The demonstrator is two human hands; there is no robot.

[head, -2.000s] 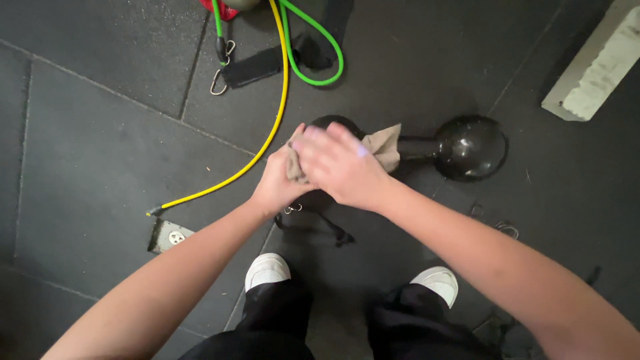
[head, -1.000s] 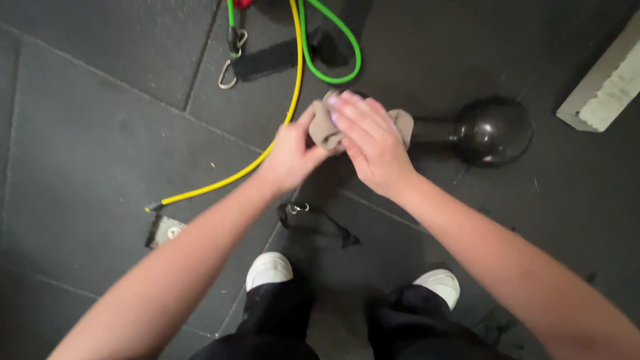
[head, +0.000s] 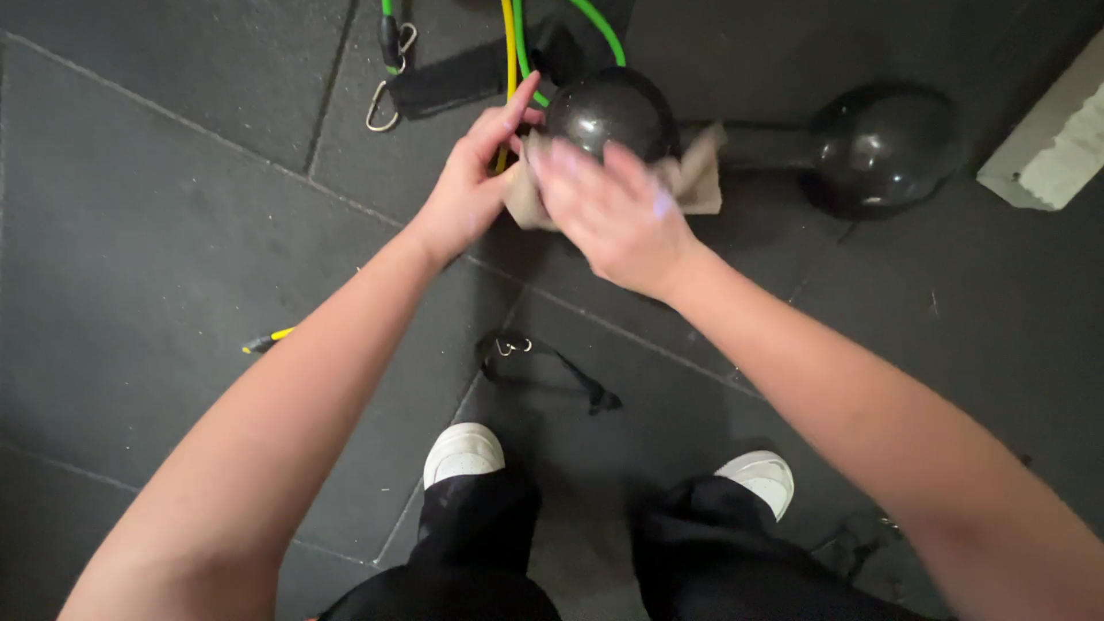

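A black ball-ended dumbbell (head: 614, 108) lies across the upper middle, its second round head (head: 887, 148) to the right. My right hand (head: 608, 207), blurred, presses a beige cloth (head: 703, 177) against the near side of the left head. The cloth spreads under my fingers and toward the bar. At the left side of that head is my left hand (head: 483, 168), its fingers apart and its thumb side near the cloth's edge. Whether it grips the cloth cannot be told.
Yellow (head: 510, 52) and green (head: 604, 30) resistance tubes lie at the top, beside a black strap (head: 448, 86) with metal carabiners (head: 381, 108). Another black strap (head: 561, 358) is on the floor before my white shoes (head: 464, 453). A pale block (head: 1052, 142) stands far right.
The left head of the dumbbell, mostly covered by my hands and the cloth a second ago, now shows. My left hand has moved to its left side. The cloth has spread out.
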